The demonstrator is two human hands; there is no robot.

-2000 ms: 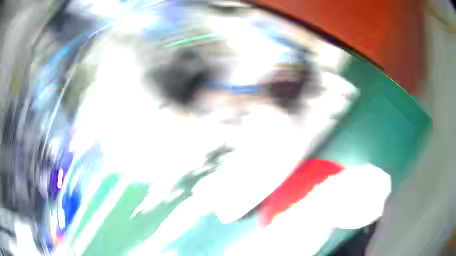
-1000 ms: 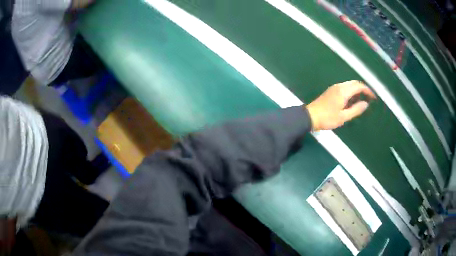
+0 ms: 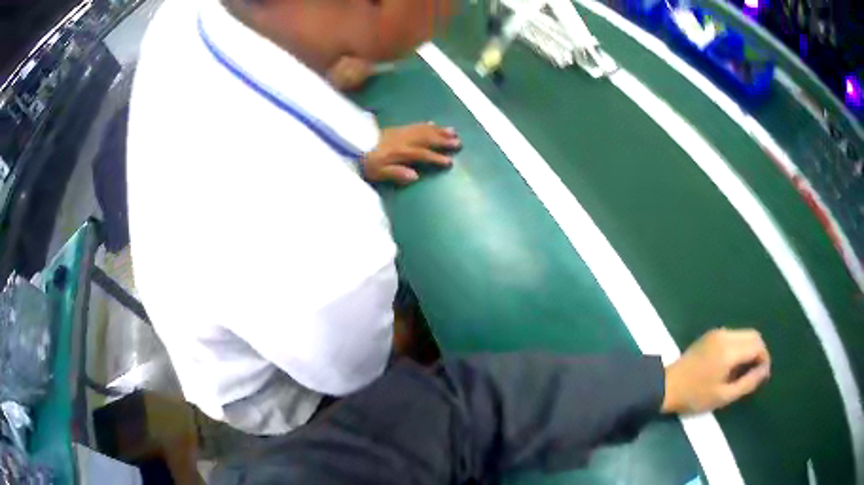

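Note:
My left hand (image 3: 717,371) is at the lower right, reaching from a dark grey sleeve across the green bench top (image 3: 531,313). Its wrist is over a long white strip (image 3: 606,270). The fingers are loosely curled, with a small gap to the thumb and nothing visible in them. The contact between hand and bench is hard to tell. My right hand is out of the picture.
A person in a white shirt (image 3: 275,218) sits close on the left, one hand (image 3: 407,153) on the bench edge. White parts (image 3: 554,33) lie at the top, beside a blue bin (image 3: 734,57). A green-edged cart (image 3: 68,350) stands at far left.
The view has swung left along the bench, bringing the coworker close. The plate on white paper has left the picture. My left hand appears lower, its fingers more curled.

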